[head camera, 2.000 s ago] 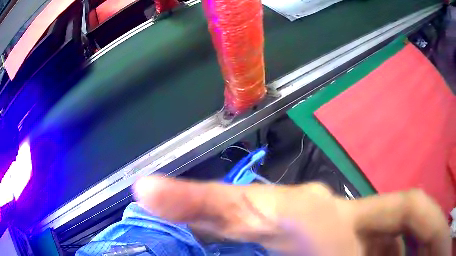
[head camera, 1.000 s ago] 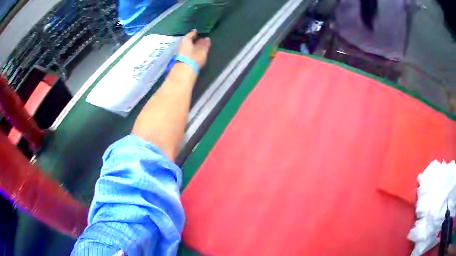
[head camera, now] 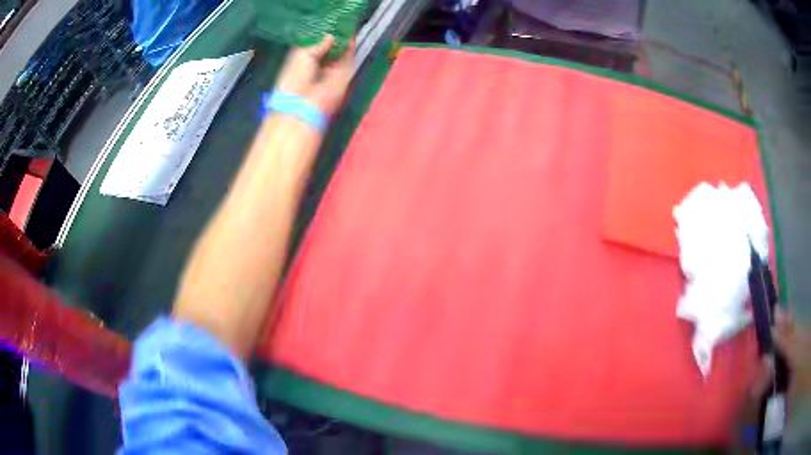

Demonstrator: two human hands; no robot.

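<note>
My left hand (head camera: 318, 75), with a blue band on the wrist, reaches to the top of the view and grips the near edge of a green circuit board (head camera: 307, 19), which is cut off by the top edge. My right hand (head camera: 782, 355) is blurred and partly cut off at the right edge. It is closed around a black glue syringe (head camera: 761, 298) with a white label, whose thin tip points up beside a crumpled white cloth (head camera: 718, 258). The cloth lies on the right of the red mat (head camera: 462, 231).
An orange-red pad (head camera: 645, 169) lies at the mat's upper right. A printed white sheet (head camera: 173, 124) lies on the dark green conveyor (head camera: 133, 267) at left. A red-wrapped post (head camera: 62, 342) stands at lower left. Blue cloth (head camera: 169, 25) shows beyond the belt.
My left hand first swept over the belt to the board at the top, and now holds it nearer the mat. The view has turned right; my right hand and the syringe have come more into view.
</note>
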